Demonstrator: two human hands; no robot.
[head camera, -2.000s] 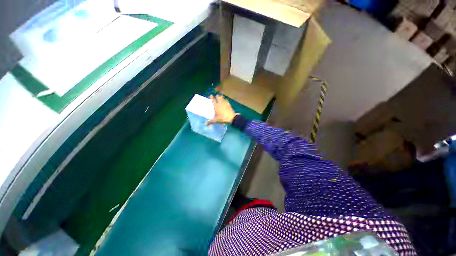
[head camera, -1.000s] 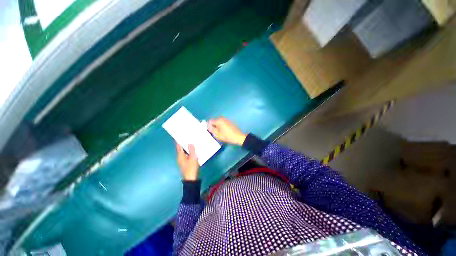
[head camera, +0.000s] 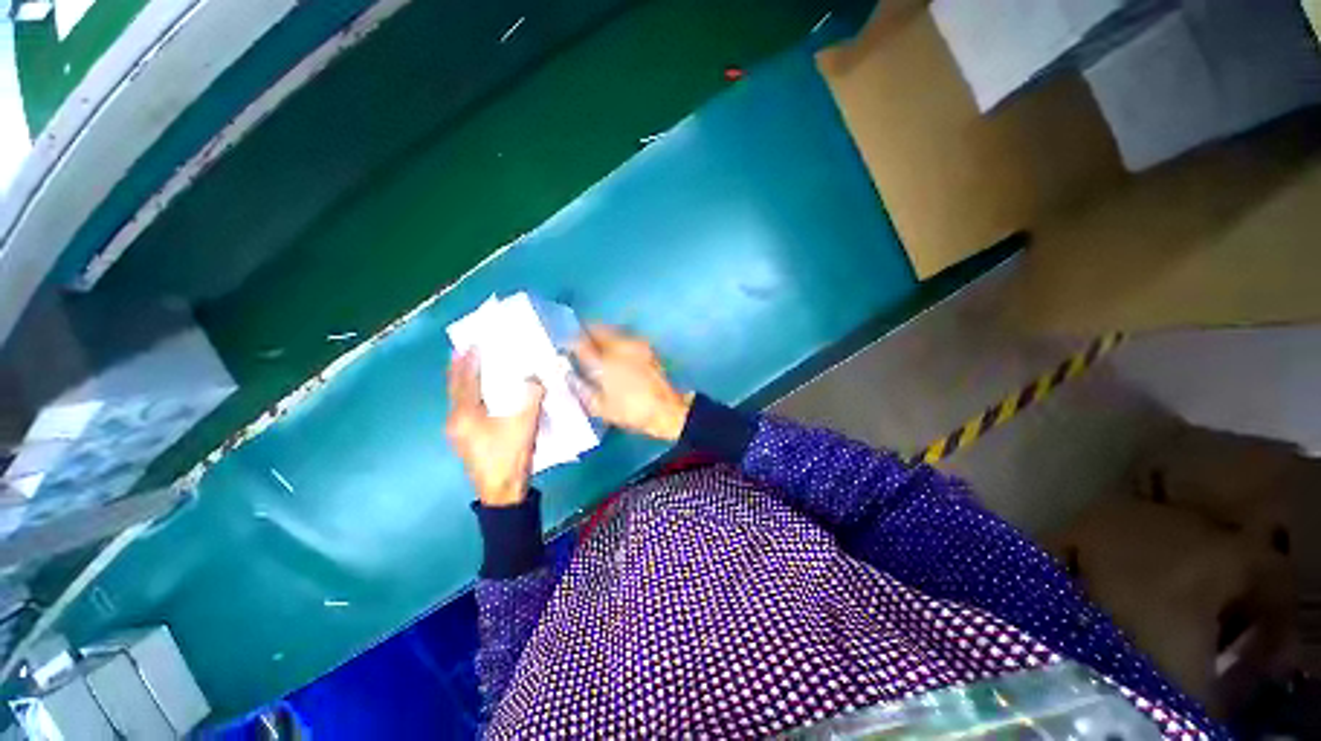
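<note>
A white retail box (head camera: 513, 345) is between my two hands over the green bench top, near its front edge. Its upper faces are plain white, and a pale blue side shows at its right. My left hand (head camera: 494, 432) grips the box from the left and front, with the thumb on its upper face. My right hand (head camera: 620, 379) is at the box's right side, slightly blurred, with its fingers touching the edge. Whether its fingers grip the box cannot be told.
A brown shipping carton (head camera: 949, 145) with white boxes inside lies at the bench's right end. Blue-white boxes (head camera: 123, 391) line the recess at left. An open white box (head camera: 123, 695) is at lower left. A blue bin (head camera: 391, 688) is below the bench.
The box was on the bench near the carton under one hand; it is now nearer me, in my left hand. Since one second ago, it has turned and shows a pale blue side.
</note>
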